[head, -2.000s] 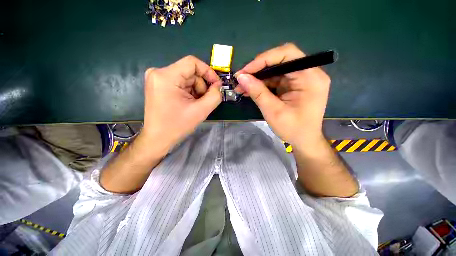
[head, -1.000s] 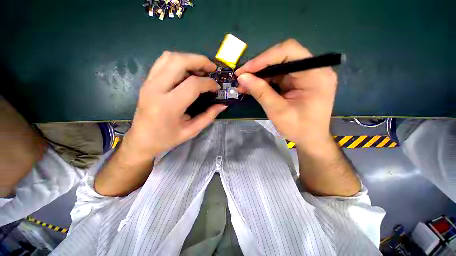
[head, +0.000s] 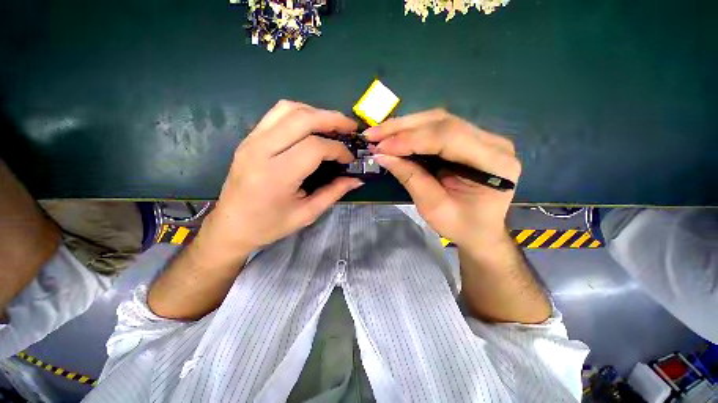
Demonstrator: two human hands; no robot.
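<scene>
A dark circuit board module [head: 364,161] with silver squares lies between my hands near the bench's front edge. The battery cell [head: 376,102], white with yellow edges, sits just beyond it, tilted like a diamond. My left hand [head: 287,169] grips the module's left side with fingertips and thumb. My right hand [head: 449,169] holds the black tweezers [head: 484,177], their rear end pointing right and towards me. Its fingertips are at the module's upper right side. The tweezer tips are hidden by my fingers.
A pile of dark wired components [head: 283,22] lies on the green bench [head: 157,94] at the far left of centre. A pile of cream pieces [head: 453,6] is at the top edge. People in pale clothing sit at both sides. A box [head: 652,383] stands low right.
The tweezers' rear end has swung down towards me, and my right fingers now lie flatter across the module. The cell has tilted from upright to diamond-wise. The view has shifted, showing the cream pile.
</scene>
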